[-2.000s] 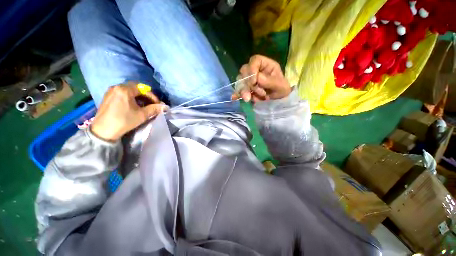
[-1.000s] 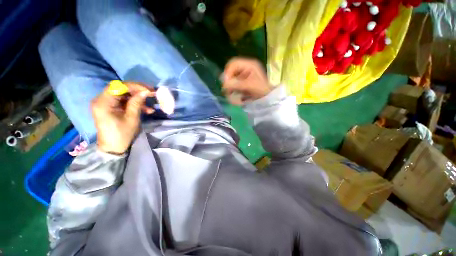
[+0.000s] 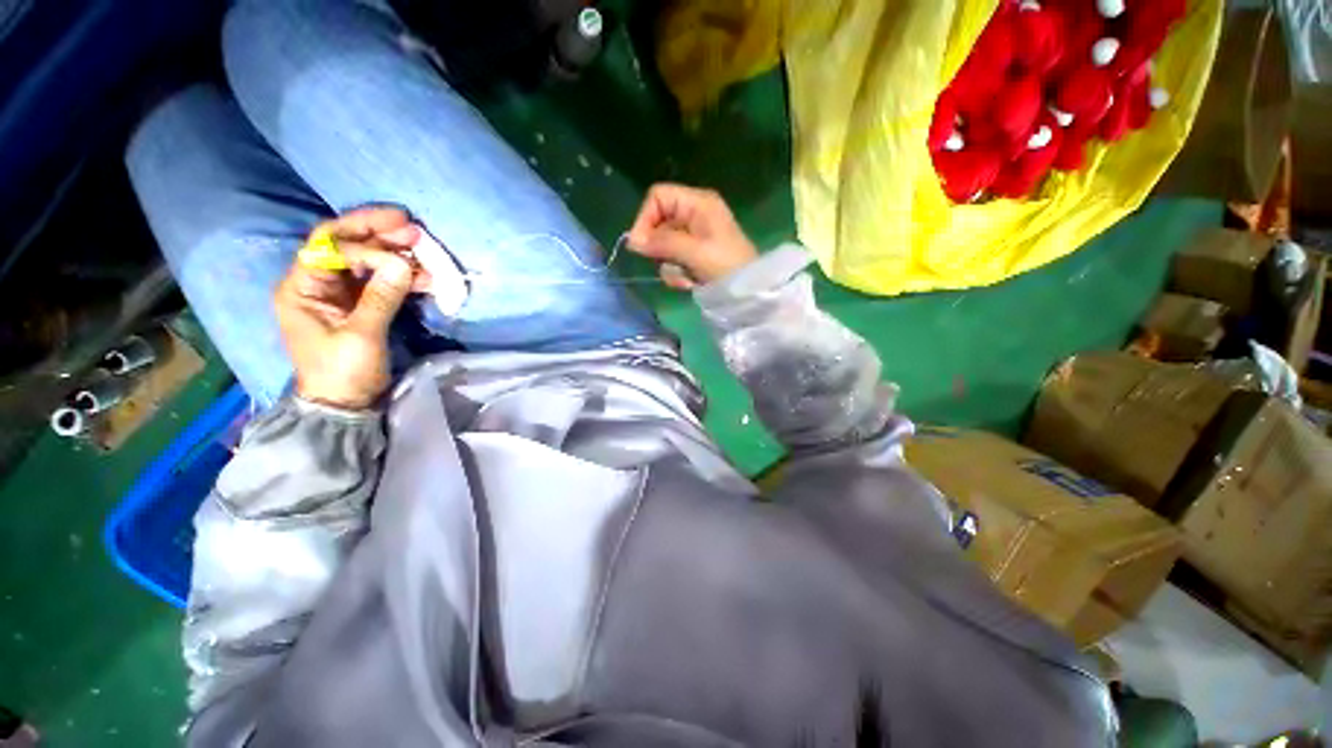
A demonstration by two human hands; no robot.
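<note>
A small pale pink and white plush piece [image 3: 441, 278] is held at my left fingertips above the jeans. My left hand [image 3: 348, 304] pinches its left end and wears a yellow band [image 3: 322, 249] on a finger. White sewing thread [image 3: 548, 278] runs from the piece to my right hand [image 3: 690, 234], one strand nearly straight and one slack and wavy. My right fingertips are pinched on the thread. I cannot make out a needle.
A blue plastic basket [image 3: 139, 533] stands on the green floor at the left, beside several tubes [image 3: 102, 395]. A yellow sack [image 3: 877, 219] with red plush pieces [image 3: 1008, 110] lies at upper right. Brown cartons [image 3: 1081, 533] stand at lower right.
The plush piece was hidden at first and now shows at my left fingertips. The thread was two taut strands and now one hangs slack. My right hand has moved left.
</note>
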